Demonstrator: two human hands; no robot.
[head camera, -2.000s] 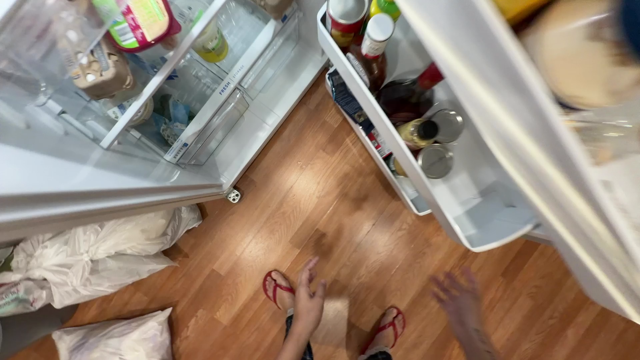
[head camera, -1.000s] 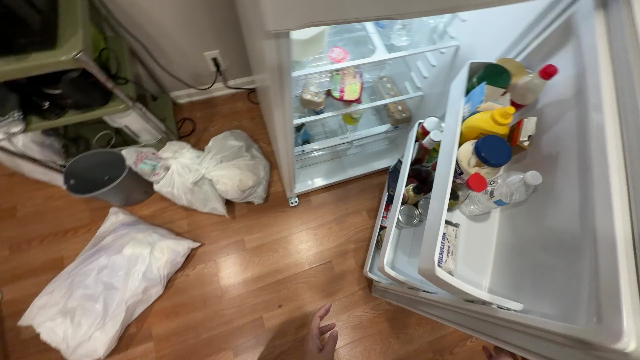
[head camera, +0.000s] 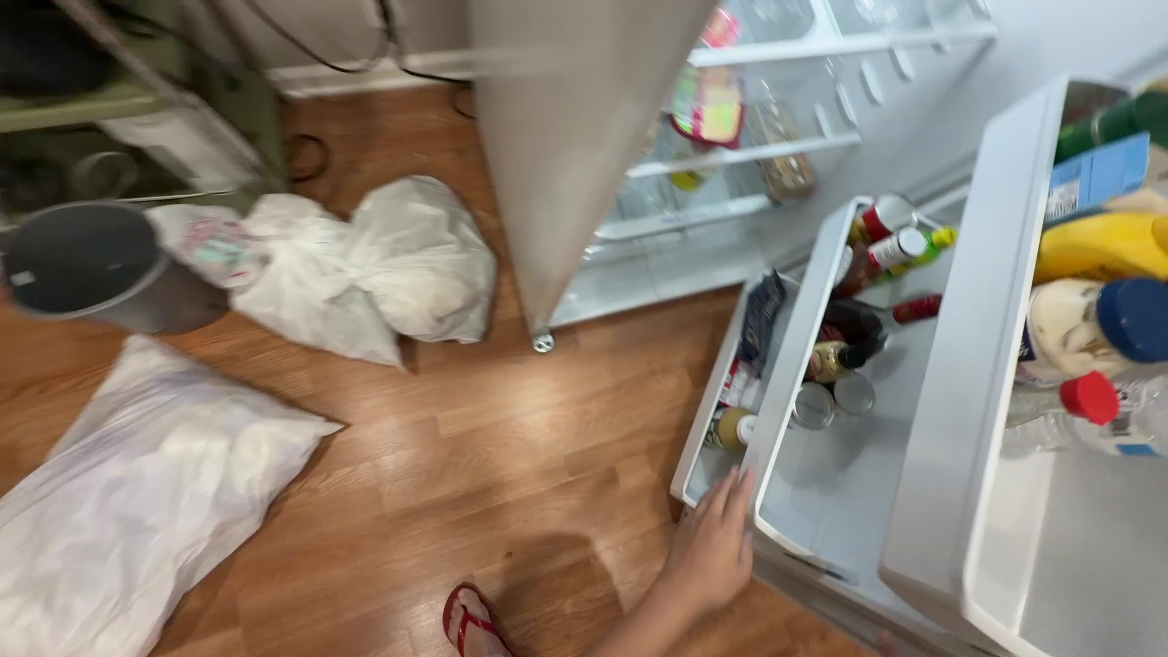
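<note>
My left hand (head camera: 716, 540) reaches in from the bottom with its fingers extended, at the lower end of a white door bin (head camera: 776, 429) of the open fridge. Its fingertips overlap the bin's edge; whether they press on it I cannot tell. Only a blurred sliver of what seems my right hand (head camera: 887, 644) shows at the bottom edge. The middle bin holds jars, bottles and a white-capped bottle (head camera: 899, 246). In the nearest bin are a yellow bottle (head camera: 1100, 246), a blue-lidded jar (head camera: 1063, 328) and a red-capped bottle (head camera: 1090, 398). A small jar (head camera: 730, 429) lies in the lowest bin.
The fridge's side wall (head camera: 566, 137) stands left of its shelves, which hold an egg carton (head camera: 785, 155). Tied white plastic bags (head camera: 420, 265) lie by a grey bin (head camera: 137, 274). A full white bag (head camera: 164, 484) is on the wood floor. My foot wears a red flip-flop (head camera: 470, 620).
My left hand has moved from above the floor to the lower end of the door bins. My right hand has mostly left the view. The view has shifted strongly.
</note>
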